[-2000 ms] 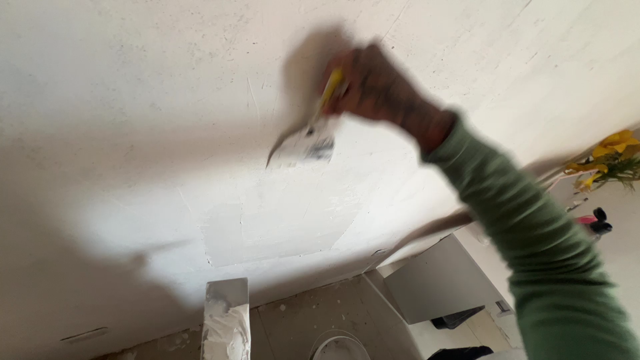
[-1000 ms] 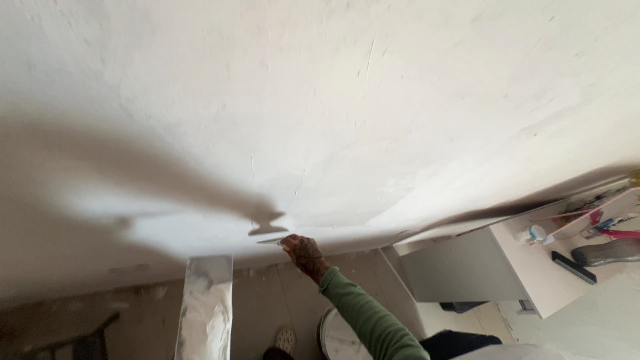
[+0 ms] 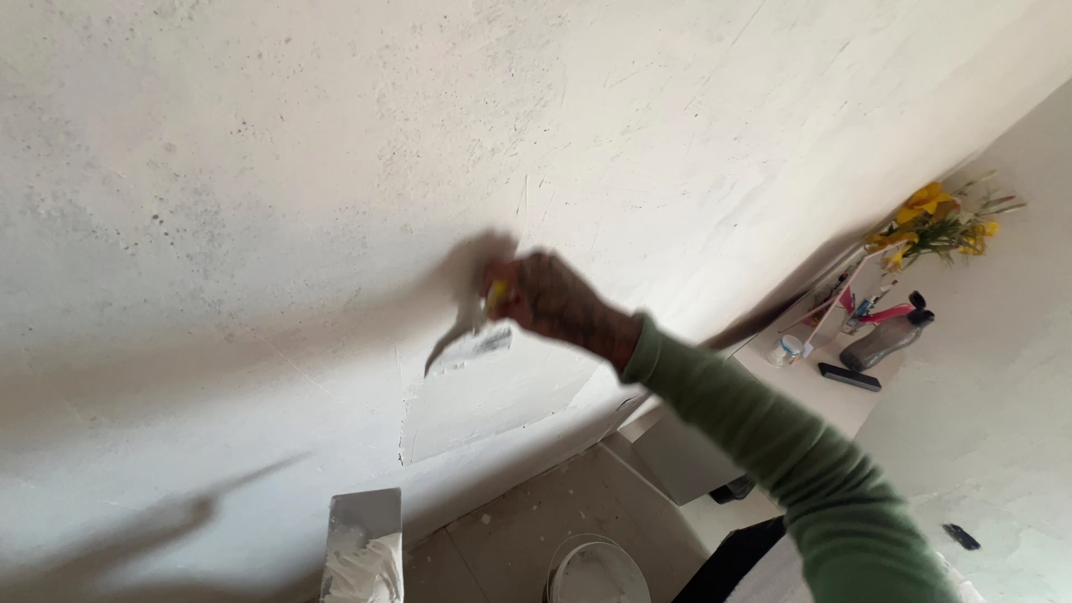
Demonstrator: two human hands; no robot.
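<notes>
My right hand point(image 3: 557, 303), in a green sleeve, is shut on the yellow handle of a putty knife point(image 3: 479, 339). The knife's wide blade lies at or against the pale plastered wall point(image 3: 276, 167), over a smoother patch of filler. A metal hawk or trowel plate point(image 3: 365, 512) loaded with white filler point(image 3: 365, 571) juts in at the bottom left of centre. My left hand is outside the view, so what holds the plate is hidden.
A round white bucket point(image 3: 599, 576) stands on the tiled floor point(image 3: 490, 523). At right, a white desk point(image 3: 804, 402) bears a dark bottle point(image 3: 886, 339), a black case point(image 3: 849, 377), a small jar point(image 3: 785, 350) and a rack; yellow flowers point(image 3: 930, 219) are behind.
One second ago my right hand was low by the wall's foot with the putty knife; now it is higher on the wall. The view has shifted too.
</notes>
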